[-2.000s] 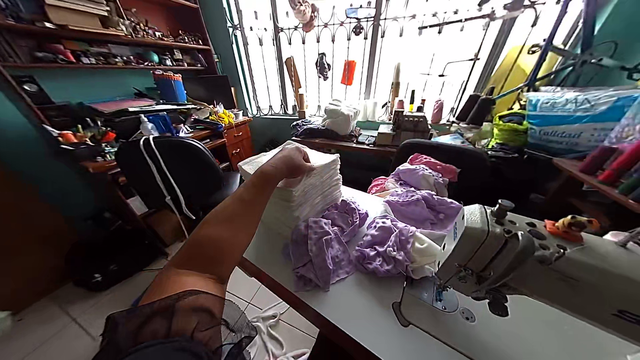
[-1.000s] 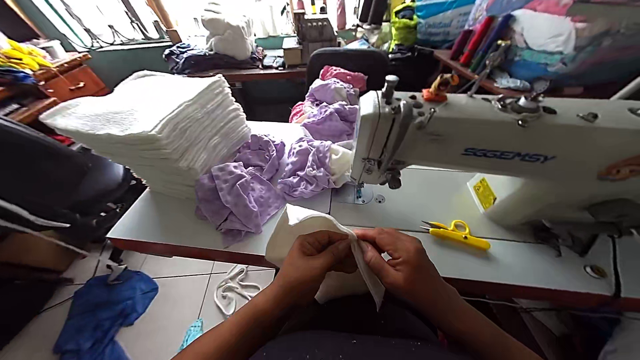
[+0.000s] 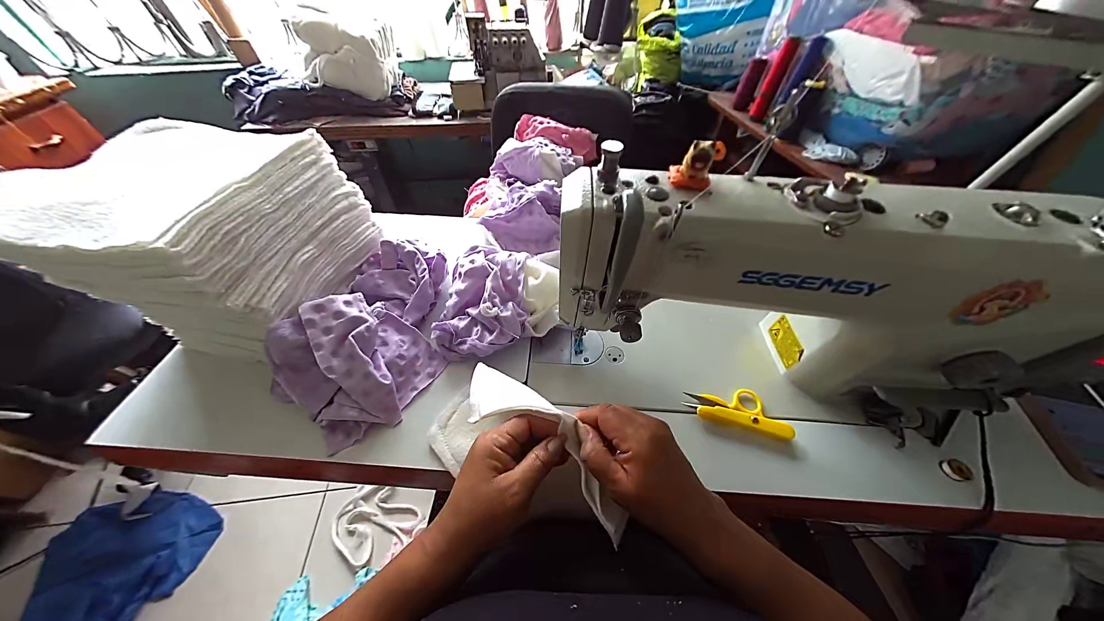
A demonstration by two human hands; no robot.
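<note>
My left hand and my right hand pinch a white cloth piece between them at the table's front edge, fingertips almost touching. Part of the cloth lies on the table and a corner hangs down below my fingers. Just beyond stands the white sewing machine, its needle area over the metal plate. Yellow thread snips lie to the right of my right hand. Crumpled purple dotted fabric lies to the left, beside a tall stack of white cloths.
A black chair stands behind the table, with more purple and pink fabric before it. A small spool sits near the right front edge. Blue cloth and white cord lie on the tiled floor. Bags and thread cones fill the back right.
Two seconds ago a hand rested on the stack of white cloths; since one second ago both hands have held a white cloth at the table's front edge. The view has turned down toward the machine.
</note>
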